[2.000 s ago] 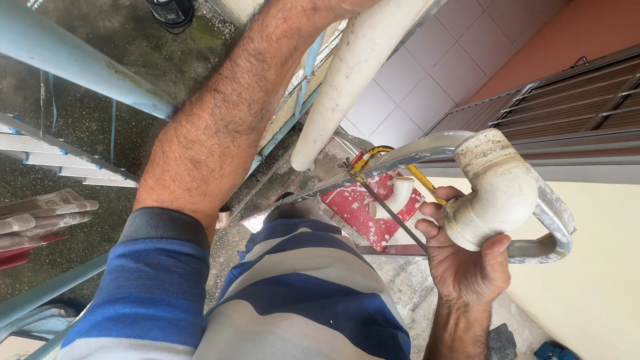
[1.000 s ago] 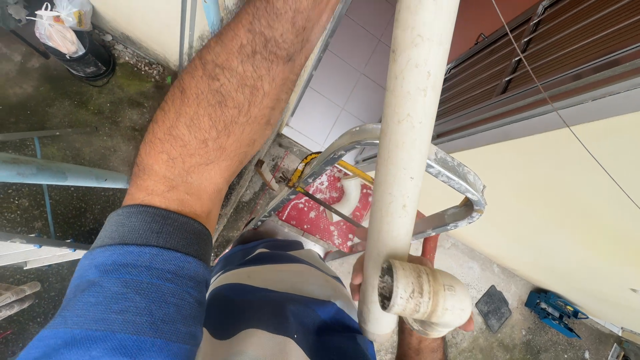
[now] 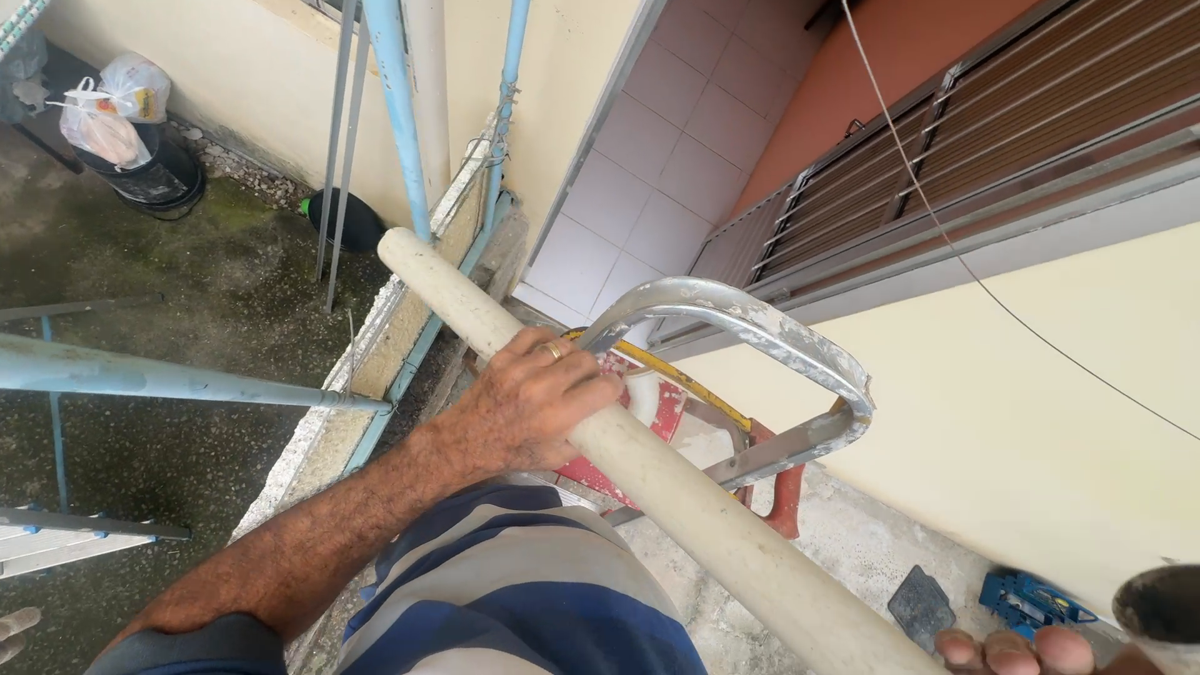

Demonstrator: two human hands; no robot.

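A long off-white plastic pipe point(image 3: 694, 497) runs slantwise from upper left to lower right, with my left hand point(image 3: 539, 398) wrapped over its upper part. At the lower right edge, the curled fingers of my right hand point(image 3: 1017, 652) show beside a plastic pipe elbow point(image 3: 1148, 647), whose dark open end faces up; most of this hand is cut off by the frame. Under the pipe, a hacksaw with a yellow frame and red handle point(image 3: 787, 492) lies by the curved metal rail point(image 3: 750, 314) of a stepladder. A white plastic fitting point(image 3: 642, 398) rests on the ladder's paint-spotted red top point(image 3: 670, 408).
A low wall point(image 3: 375, 366) with light-blue metal posts point(image 3: 398, 112) stands on the left, beyond it a black bucket point(image 3: 159, 178) with plastic bags. A barred window point(image 3: 937, 141) and a thin hanging wire point(image 3: 947, 234) are at right. A blue tool point(image 3: 1027, 600) lies on the ground.
The pipe has swung from near upright to a slant. My left hand, out of view before, now shows on it. My right hand and the elbow have moved to the lower right edge.
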